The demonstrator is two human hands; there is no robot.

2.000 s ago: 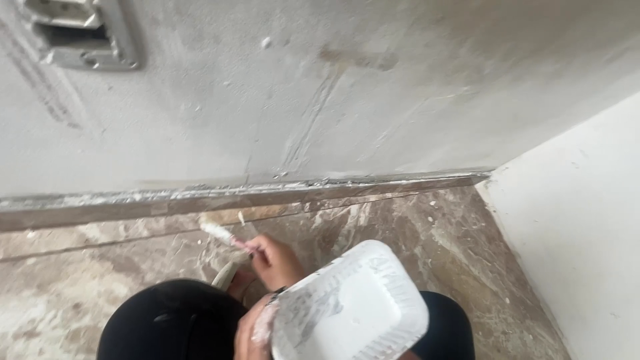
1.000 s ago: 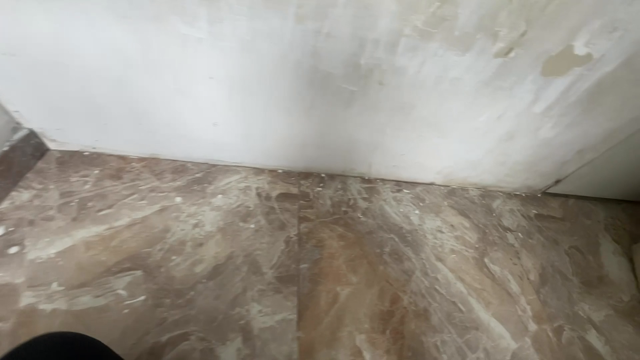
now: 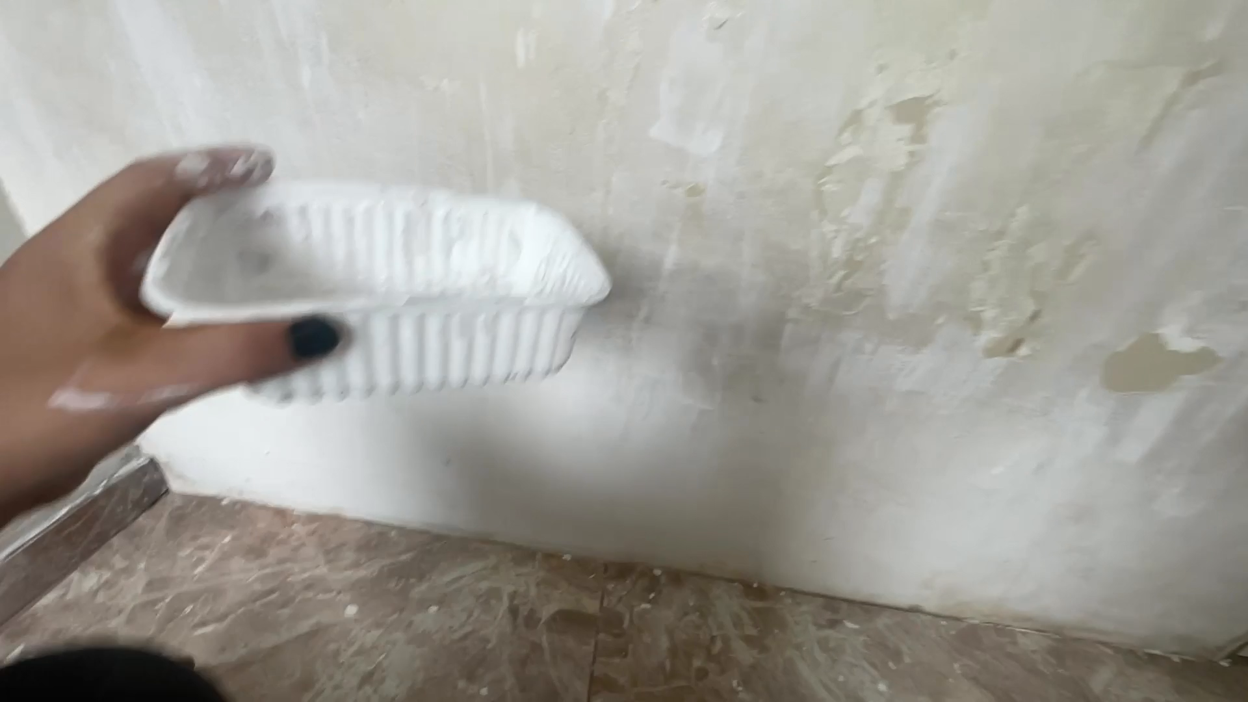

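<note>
My left hand (image 3: 127,312) comes in from the left edge and grips the near end of a white ribbed plastic tub (image 3: 448,341). Its thumb, with a dark nail, lies along the tub's outer side, and white residue marks the fingers and wrist. Inside the tub the walls are smeared with a white paste. The tub is held up in front of a patchy, white-coated wall (image 3: 624,439). My right hand is out of view.
Flaking coating and bare beige patches (image 3: 1155,363) mark the wall at the right. Below runs a brown marbled tile floor (image 3: 439,604) with small white specks. A brown skirting strip (image 3: 88,526) stands at the lower left.
The view has swung to another stretch of wall. My left hand and the tub, out of view one second ago, are now raised at the left. The brush seen two seconds ago is out of view.
</note>
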